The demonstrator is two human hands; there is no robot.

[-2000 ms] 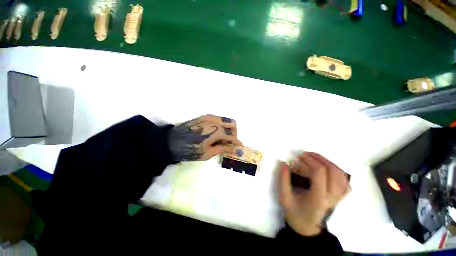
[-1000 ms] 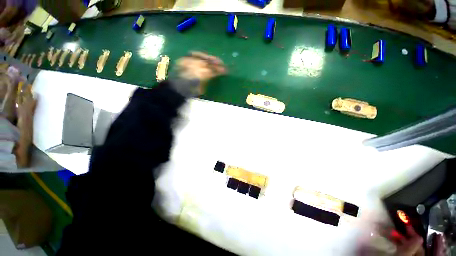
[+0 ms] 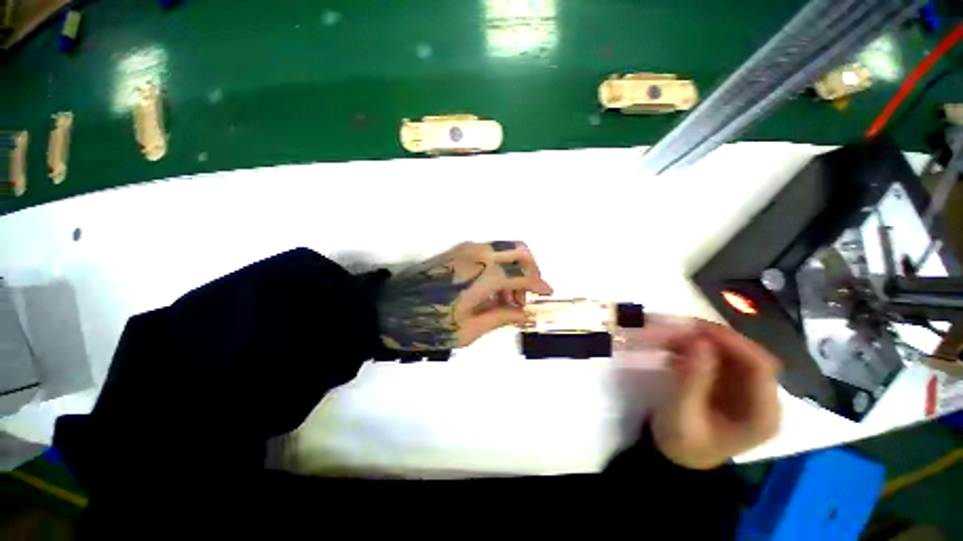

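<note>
A tan workpiece (image 3: 570, 315) lies at a long black block (image 3: 567, 344), with a small black block (image 3: 629, 315) at its right end. My left hand (image 3: 465, 296), tattooed, has its thumb and fingers closed at the workpiece's left end. Other black blocks (image 3: 414, 356) show partly under my left wrist. My right hand (image 3: 720, 391) is blurred, just right of the fixture, fingers curled and reaching towards the workpiece's right end. Whether it holds a small part cannot be seen.
The green conveyor belt (image 3: 317, 106) beyond the white table carries several tan workpieces (image 3: 452, 134). A slanting metal upright (image 3: 776, 79) stands right of centre. A black feeder (image 3: 760, 280) with a glowing switch is at right, a red hose (image 3: 913, 82) behind, a blue stool (image 3: 818, 495) below.
My left hand has come back from the belt to the left end of the right-hand fixture. My right hand has moved left from the feeder towards the fixture. The view has turned right.
</note>
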